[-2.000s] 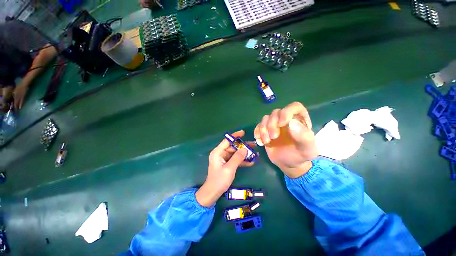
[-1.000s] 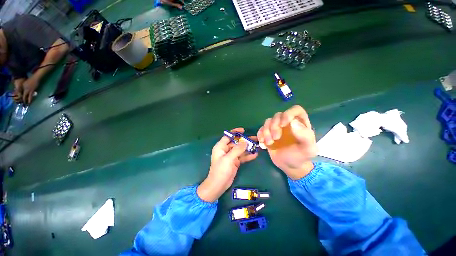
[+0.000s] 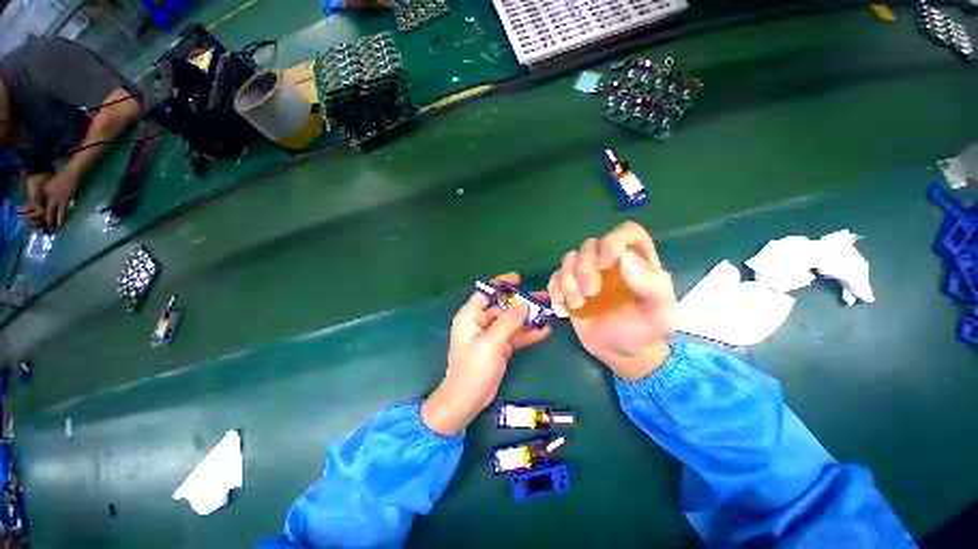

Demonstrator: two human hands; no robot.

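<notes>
My left hand (image 3: 485, 341) holds a small blue-framed unit (image 3: 515, 305) with a white and orange middle between thumb and fingers. My right hand (image 3: 620, 295) is curled around an amber squeeze bottle (image 3: 613, 292), mostly hidden by the fingers. Its white tip end (image 3: 559, 311) points at the right end of the unit; whether it touches is too small to tell. Two similar units, one (image 3: 534, 416) above the other (image 3: 525, 456), lie on the bench below my hands. An empty blue frame (image 3: 539, 481) lies just below them.
Another unit (image 3: 625, 180) and a parts cluster (image 3: 651, 97) lie on the belt (image 3: 354, 236). White wipes (image 3: 740, 306) lie right, a white piece (image 3: 212, 474) left. Blue frames (image 3: 958, 252) are piled at the right edge. Green boards (image 3: 367, 88), a tray (image 3: 584, 24) and a person (image 3: 70, 107) are across the belt.
Since two seconds ago, the bottle tip has come to the unit's right end, and the held unit has tilted flatter. The unit and the cluster on the belt have shifted right in view.
</notes>
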